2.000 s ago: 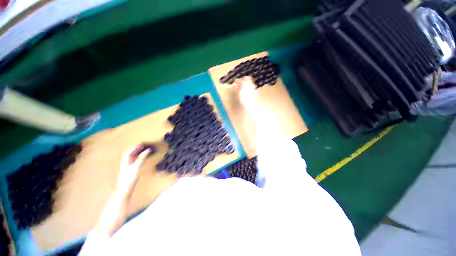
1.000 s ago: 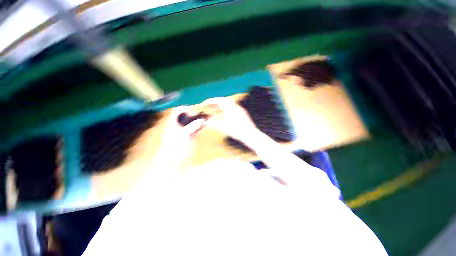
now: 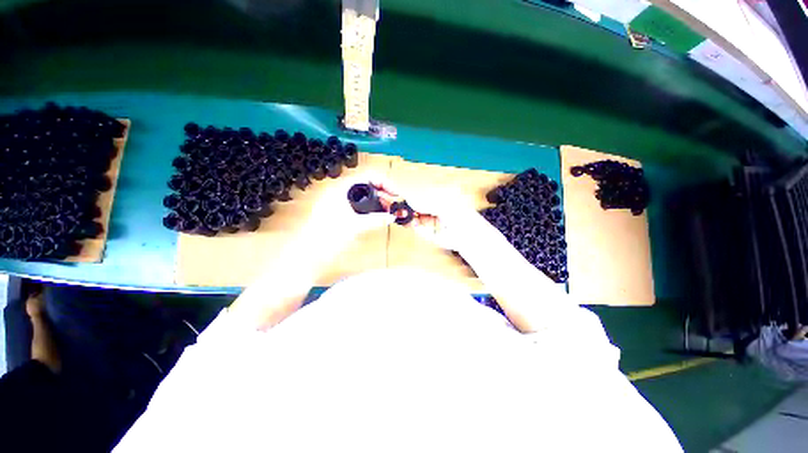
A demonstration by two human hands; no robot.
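My left hand (image 3: 353,211) holds a black housing (image 3: 362,197), its dark open mouth facing up. My right hand (image 3: 429,218) holds a smaller black ring (image 3: 401,212) just right of the housing. Whether the two parts touch is unclear. Both hands are above the tan work board (image 3: 292,257). A large group of black cup-like assembled units (image 3: 235,177) stands left of my hands. A mass of black housings (image 3: 529,217) lies to the right. A small group of rings (image 3: 623,185) lies on the far-right board (image 3: 611,265). My fingers hide part of both held pieces.
A pale yellow post (image 3: 357,71) stands at the back. More black cylinders (image 3: 49,181) are at far left. Another person's arm (image 3: 40,332) shows at lower left. Black stacked trays (image 3: 753,257) stand at right. The parts bin (image 3: 490,303) is mostly hidden by my right arm.
My right hand has come from the ring group on the far-right board to beside my left hand, with a ring in it. The view has turned and shifted left.
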